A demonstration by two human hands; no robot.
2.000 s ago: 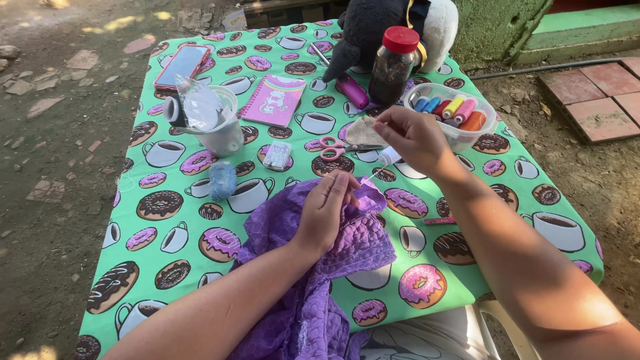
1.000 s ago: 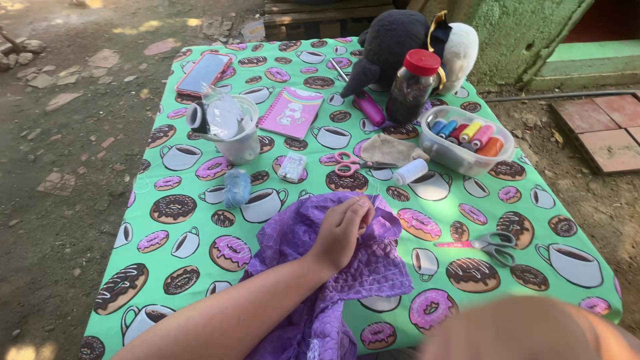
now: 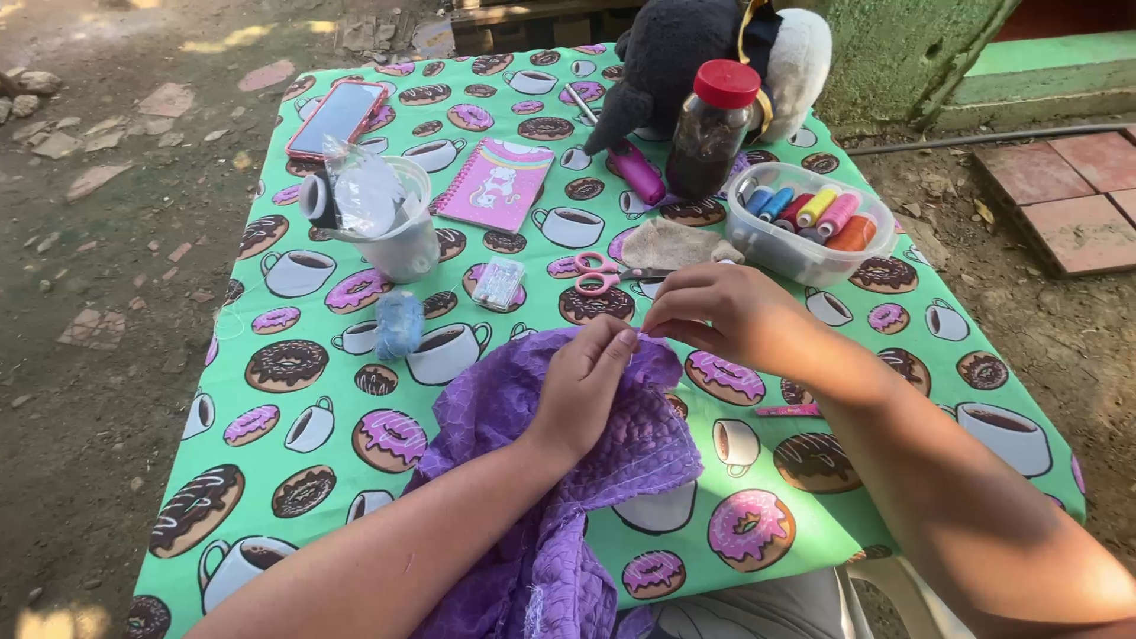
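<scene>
Purple textured fabric (image 3: 648, 444) lies bunched over the near edge of the table and hangs down toward my lap. My left hand (image 3: 590, 377) pinches its upper edge between thumb and fingers. Just to the right, the fingertips of my right hand (image 3: 710, 311) are pinched together at the same edge; whether they hold a needle, thread or cloth is too small to tell. Pink-handled scissors (image 3: 599, 272) lie beyond my hands, beside a beige cloth piece (image 3: 674, 243). A white thread spool is mostly hidden behind my right hand.
A plastic tub of colored thread spools (image 3: 812, 257) stands at right, near a red-lidded jar (image 3: 710, 133) and a plush toy (image 3: 679, 53). Further left are a pink notebook (image 3: 497, 185), a phone (image 3: 339, 120), a white cup (image 3: 404, 240), a small clear box (image 3: 499, 284) and blue yarn (image 3: 399, 325).
My right hand has come back from the lower right to the fabric edge, beside my left hand. My left hand has stayed on the fabric.
</scene>
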